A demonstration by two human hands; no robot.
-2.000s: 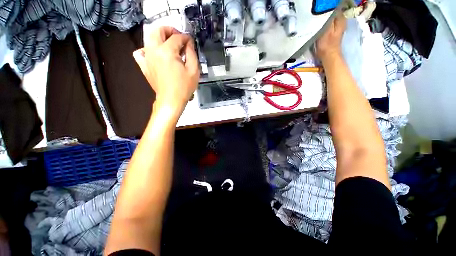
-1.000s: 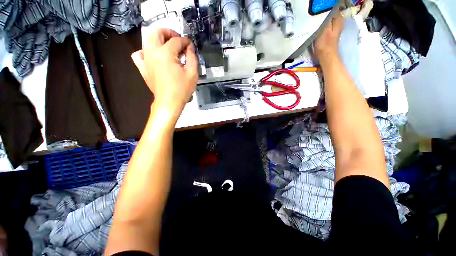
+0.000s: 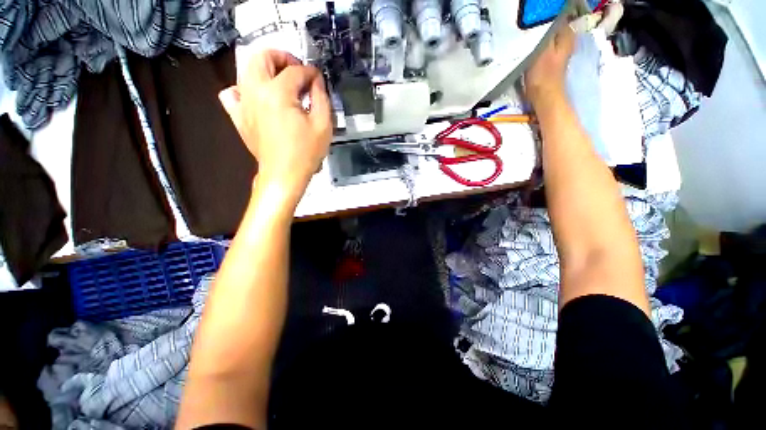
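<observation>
The white overlock machine [image 3: 401,105] stands at top centre, with dark metal parts in its needle area [image 3: 340,42] and grey-white tension dials [image 3: 430,23]. My left hand [image 3: 281,109] is just left of the needle area, its fingers curled and thumb and fingertips close together. A tiny white spot shows at the fingertips; I cannot tell whether it is something held. My right hand [image 3: 550,71] reaches to the right end of the machine. Its fingers are partly hidden there, and I cannot see whether they grip anything.
Red-handled scissors [image 3: 470,153] lie right of the needle area, near a yellow-orange stick [image 3: 511,118]. Dark brown panels [image 3: 201,143] with a pale strip [image 3: 151,138] lie left. Striped garments [image 3: 525,302] heap below right, behind and lower left. A blue basket [image 3: 147,277] sits below the table edge.
The view has shifted very slightly. Both hands stay in nearly the same places; my left fingers are curled a little differently than two seconds ago.
</observation>
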